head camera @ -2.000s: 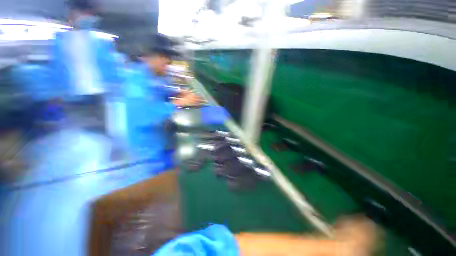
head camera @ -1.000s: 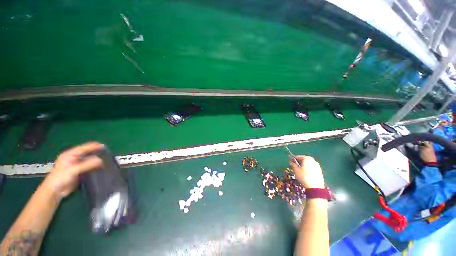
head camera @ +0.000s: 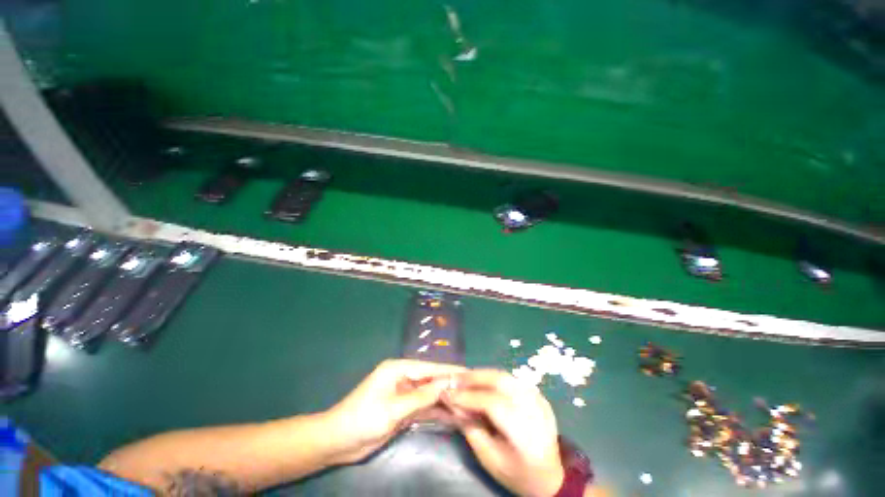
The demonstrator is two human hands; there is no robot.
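Observation:
A black phone body point(head camera: 434, 330) with small orange and white marks lies on the dark green bench, its lower part hidden under my hands. My left hand point(head camera: 393, 408) and my right hand point(head camera: 509, 422) meet over it, fingertips pinched together around something small and pale that I cannot make out. The tweezers cannot be made out. White pieces point(head camera: 558, 364) lie scattered just right of my hands. A pile of copper-and-black parts point(head camera: 742, 442) lies at the far right, with a smaller clump point(head camera: 659, 360) beside it.
A row of black phone bodies point(head camera: 155, 291) lies on the bench at left. Beyond the white-edged rail point(head camera: 466, 282), several phones point(head camera: 299, 197) sit spaced on the green conveyor point(head camera: 417, 218). A pale post point(head camera: 58, 146) stands at upper left.
The phone body from my left hand now lies on the bench. My right hand has left the copper pile and met my left hand over the phone. The view has turned left.

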